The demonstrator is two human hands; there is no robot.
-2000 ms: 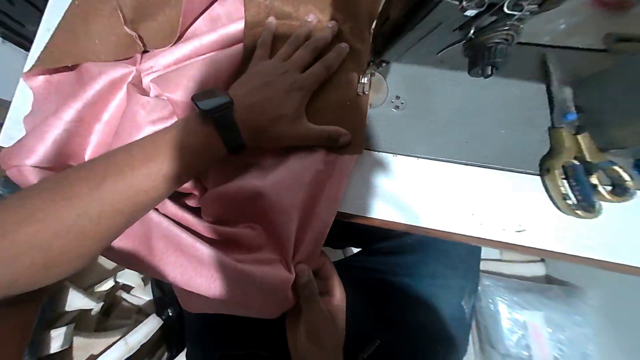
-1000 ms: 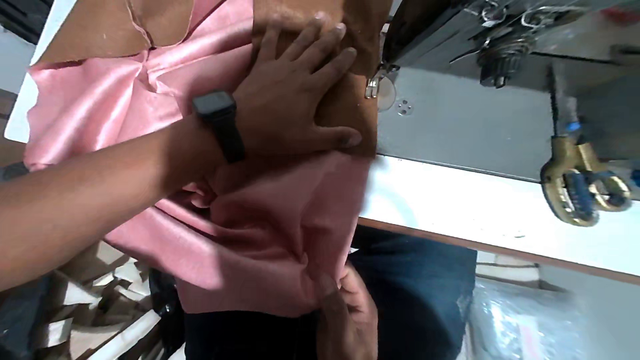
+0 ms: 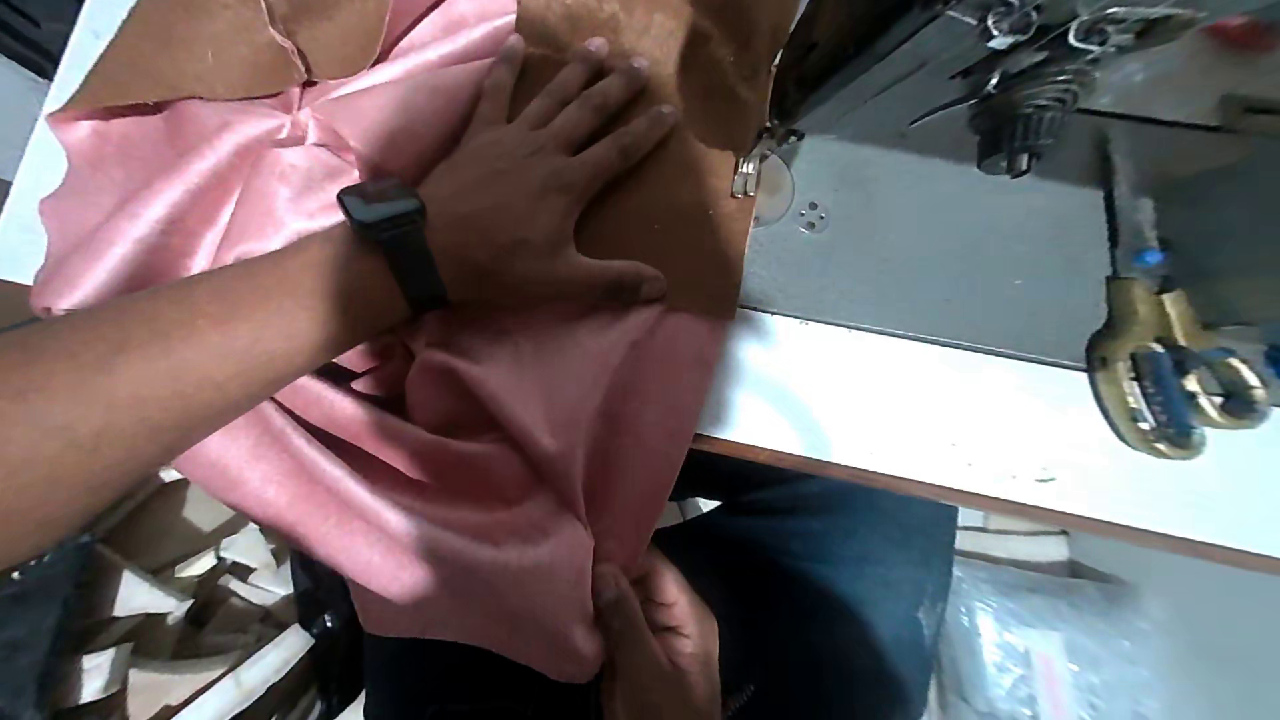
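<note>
Pink satin-like fabric hangs in folds over the table edge, joined with brown suede-like material. My left hand, a black smartwatch on its wrist, lies flat with fingers spread on the brown piece and partly on the pink. Below the table edge, my right hand pinches the lower right edge of the pink fabric. The sewing machine's presser foot rests at the right edge of the brown material, right of my left hand; the needle cannot be made out.
Gold-handled scissors lie at the right, across the grey machine bed and the white tabletop. The machine's tension knob is above. Material scraps fill the lower left; a clear plastic bag sits below the table.
My left hand keeps its place on the brown material. My right hand stays at the pink fabric's lower edge, its grip slightly shifted.
</note>
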